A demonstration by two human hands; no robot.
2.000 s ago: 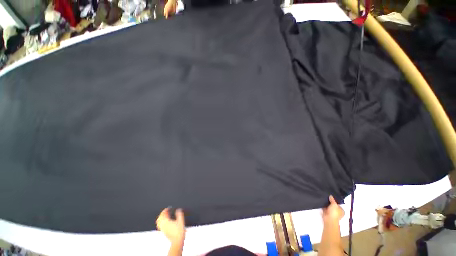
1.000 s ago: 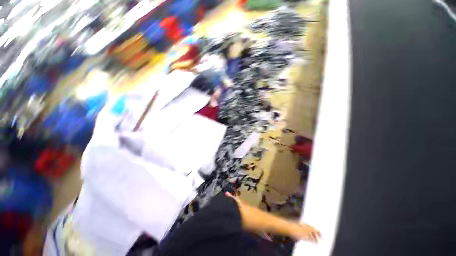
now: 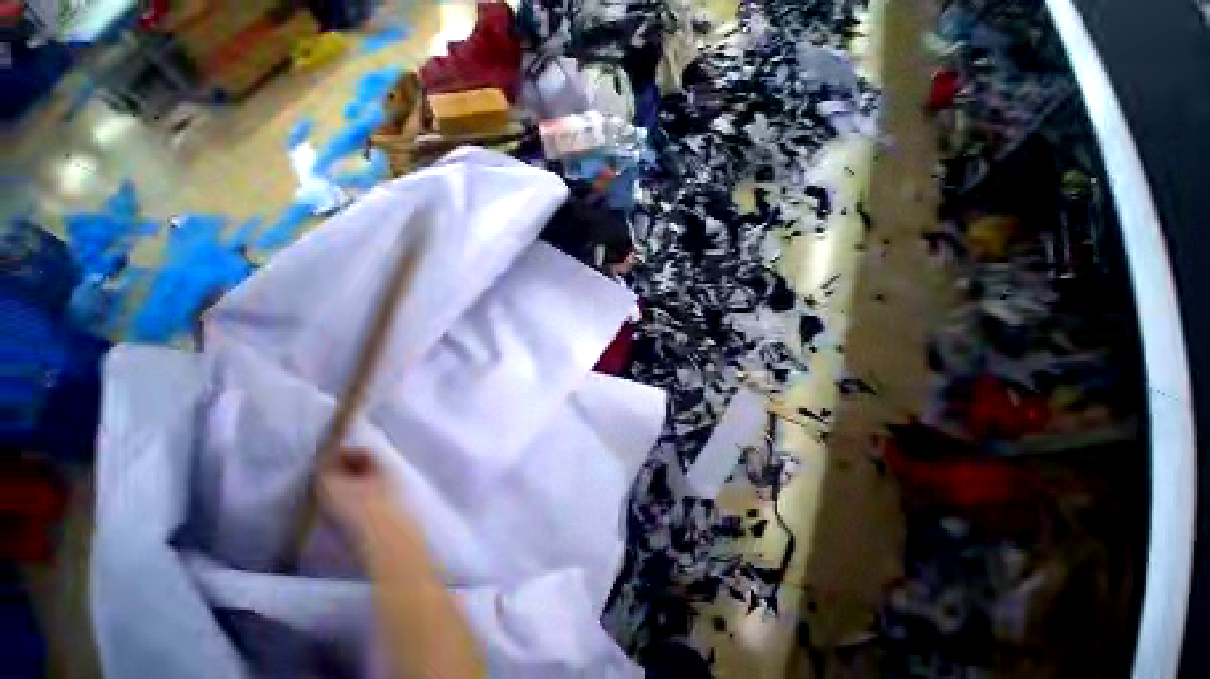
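Note:
A long, thin wooden stick stands slanted among large crumpled white sheets, which look like paper or thin cloth. My left hand reaches in from the bottom edge, its fingers closed around the lower part of the stick. The hand and stick are slightly blurred, and the stick's lower end is partly hidden by the hand and sheets. My right hand is out of the picture. The black fabric shows only at the top right, beyond the table's white edge.
Black, grey and white scraps cover much of the tan floor. Red and dark cloth lies under the table edge. Blue pieces lie at the left. A small tan box and cardboard stand beyond the sheets.
The view has swung from the black fabric to the floor at the left. Both hands were at the fabric's near edge; my left hand has left the table edge and now grips the stick.

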